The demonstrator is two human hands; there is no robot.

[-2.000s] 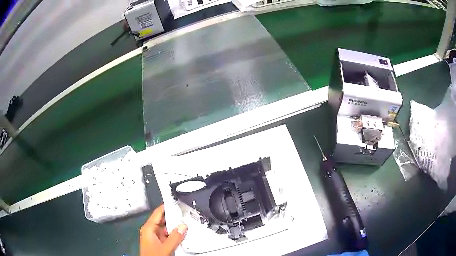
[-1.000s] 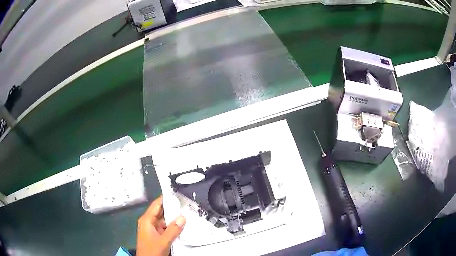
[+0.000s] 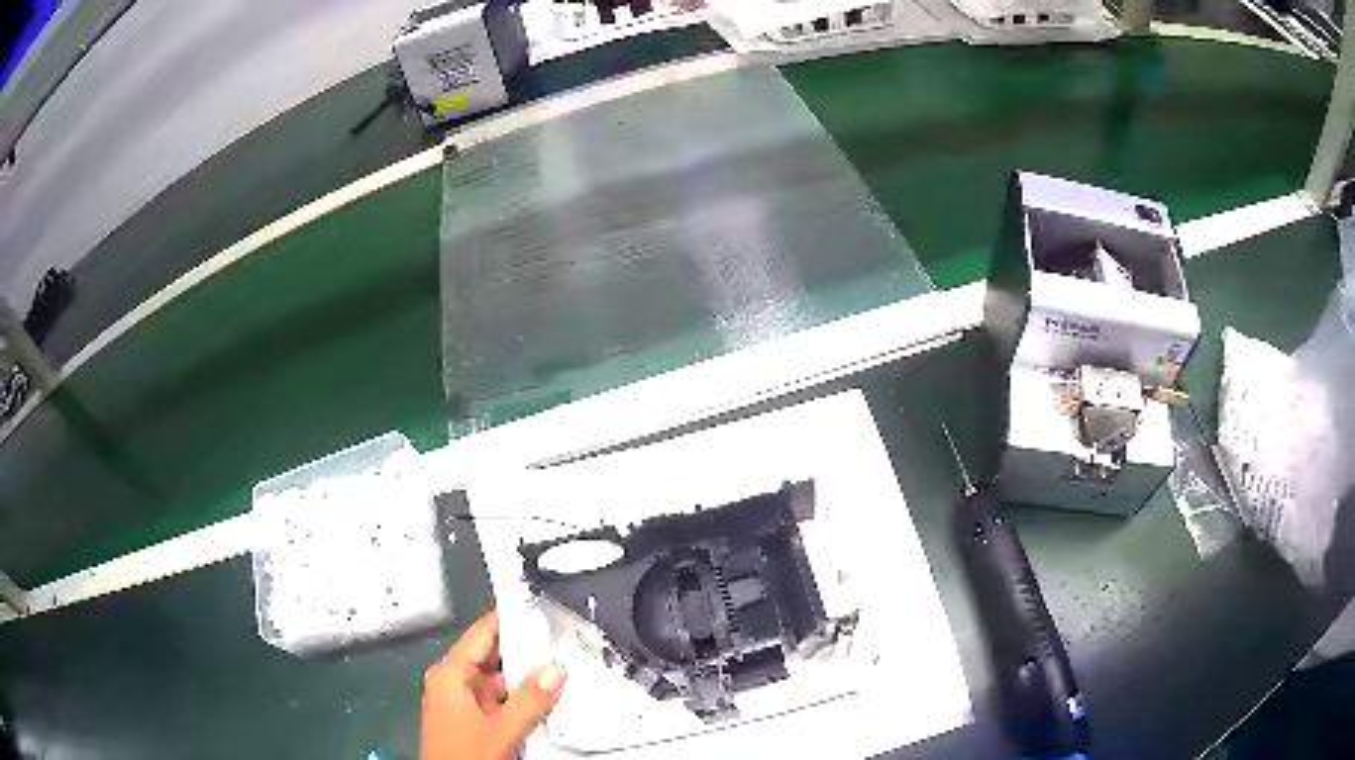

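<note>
A black plastic mechanism [image 3: 728,594] with a round central drum and an oval opening sits in a white housing [image 3: 595,705]. A flat white sheet [image 3: 877,490] lies under it. My left hand [image 3: 488,698] grips the left edge of the white housing, thumb on top and fingers at the side. My right hand is not in view. A black electric screwdriver [image 3: 1022,616] lies on the bench right of the sheet, its thin bit pointing away from me.
A clear bin [image 3: 349,549] of small white parts stands at left. A boxy white screw feeder [image 3: 1092,356] stands at right, with plastic bags [image 3: 1275,453] beyond it. A white rail [image 3: 713,389] and a translucent mat [image 3: 654,223] lie ahead. Another box [image 3: 458,63] stands at the back.
The whole view has shifted slightly. My left hand keeps its grip on the housing. The blue sleeve at the lower right has almost left the picture.
</note>
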